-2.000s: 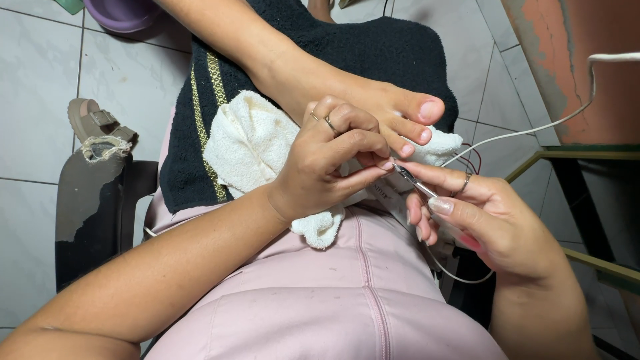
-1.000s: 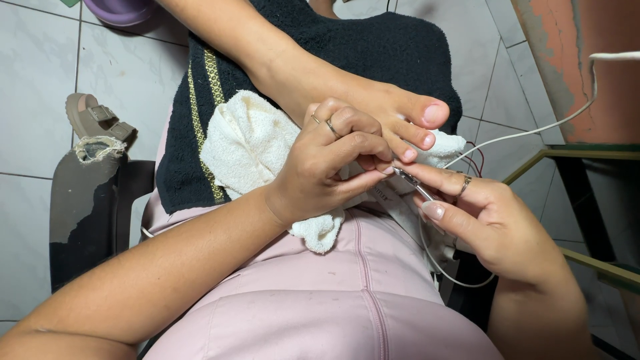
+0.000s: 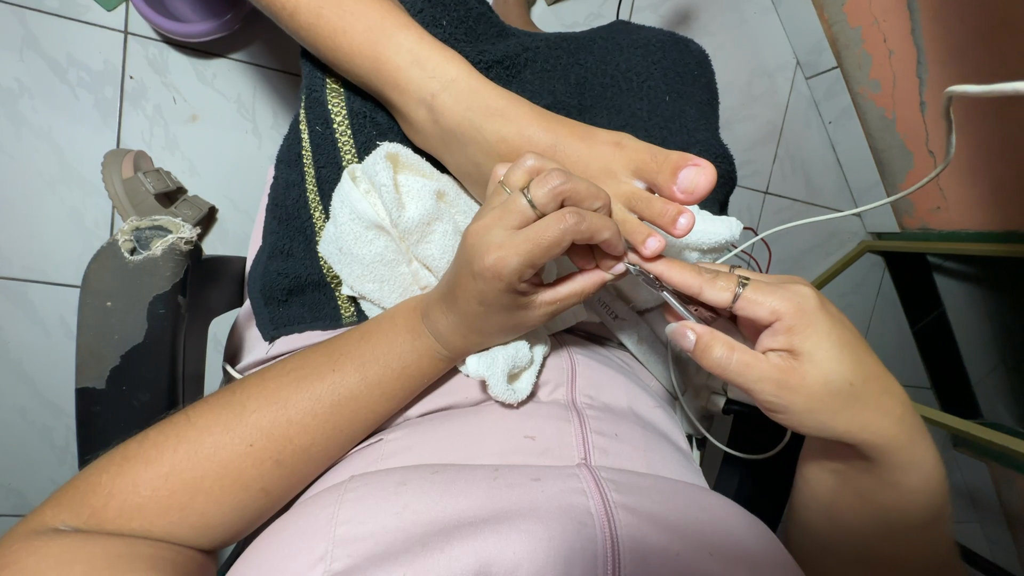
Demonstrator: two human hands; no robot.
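Note:
Another person's bare foot [image 3: 528, 136] lies across a black towel [image 3: 624, 72] with gold-patterned bands on my lap. My left hand [image 3: 544, 232], with two rings, has its fingers bent around a small toe, which it mostly hides. In my right hand [image 3: 760, 320] are metal cuticle nippers [image 3: 670, 296], their jaws at my left thumb tip beside that toe. The right index finger lies along the nippers, just below the toes. A white cloth [image 3: 400, 232] sits bunched under my left hand and the foot.
A white cable [image 3: 864, 206] runs from the right to behind my right hand. A worn black armrest [image 3: 136, 320] and a sandal [image 3: 152, 188] are at left, a purple basin [image 3: 192, 16] at top left. A metal-edged frame [image 3: 952, 248] stands at right, near an orange wall [image 3: 960, 120].
My right thumb and fingers have shifted a little on the nippers, and the lower fingers show less than two seconds ago. My left hand stays at the small toe.

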